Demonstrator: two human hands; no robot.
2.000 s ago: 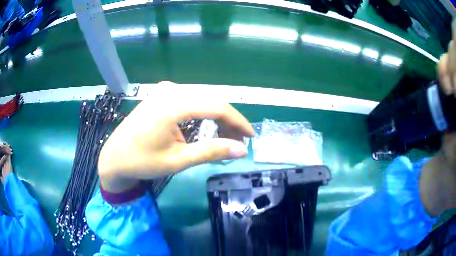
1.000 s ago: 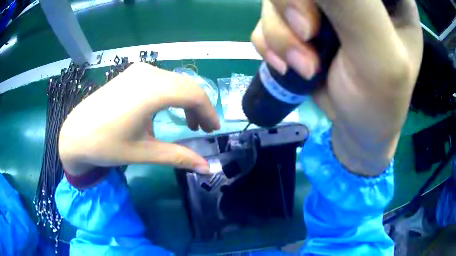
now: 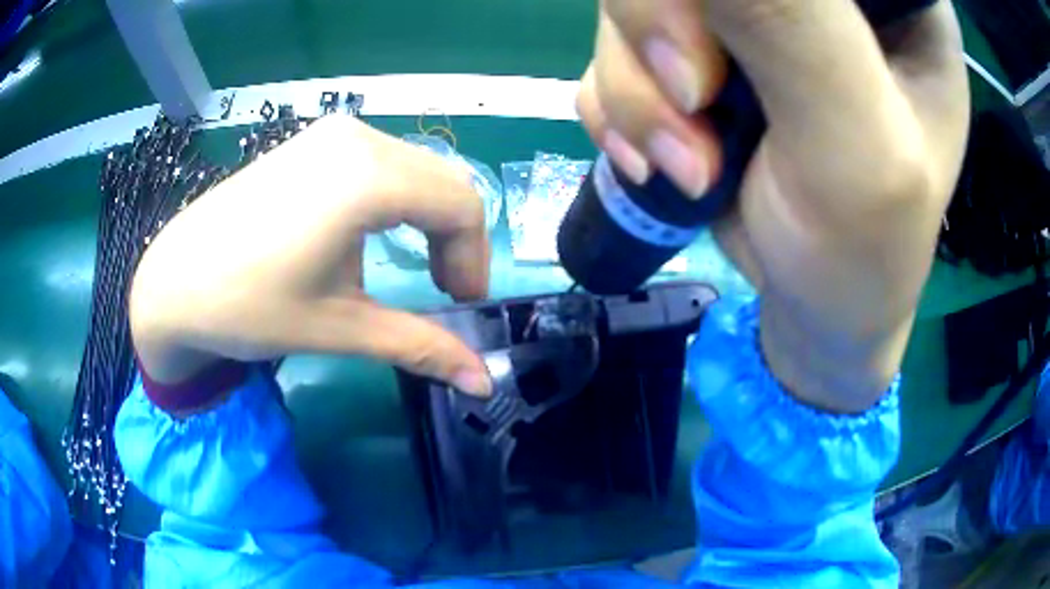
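A black plastic housing (image 3: 576, 437) stands in front of me with its greyish rim facing away. My right hand (image 3: 794, 173) is wrapped around a thick black electric screwdriver (image 3: 645, 219) with a pale ring. Its nose points down at the rim, by a small dark block (image 3: 564, 313) seated there; the bit is mostly hidden. My left hand (image 3: 311, 265) rests at the left part of the rim, with the thumb on the inner side and the fingers at the far side, steadying the housing. No screw can be made out.
Long bundles of thin black cables (image 3: 115, 299) lie at the left. A round clear bag (image 3: 472, 173) and a flat silvery bag (image 3: 547, 201) lie beyond the housing. Black housings (image 3: 999, 345) are at the right. A white rail (image 3: 495, 97) with a post (image 3: 167, 52) runs behind.
My right hand has brought the screwdriver from the far right to the housing's rim. My left hand has come down onto the rim. Over the last second both have barely moved.
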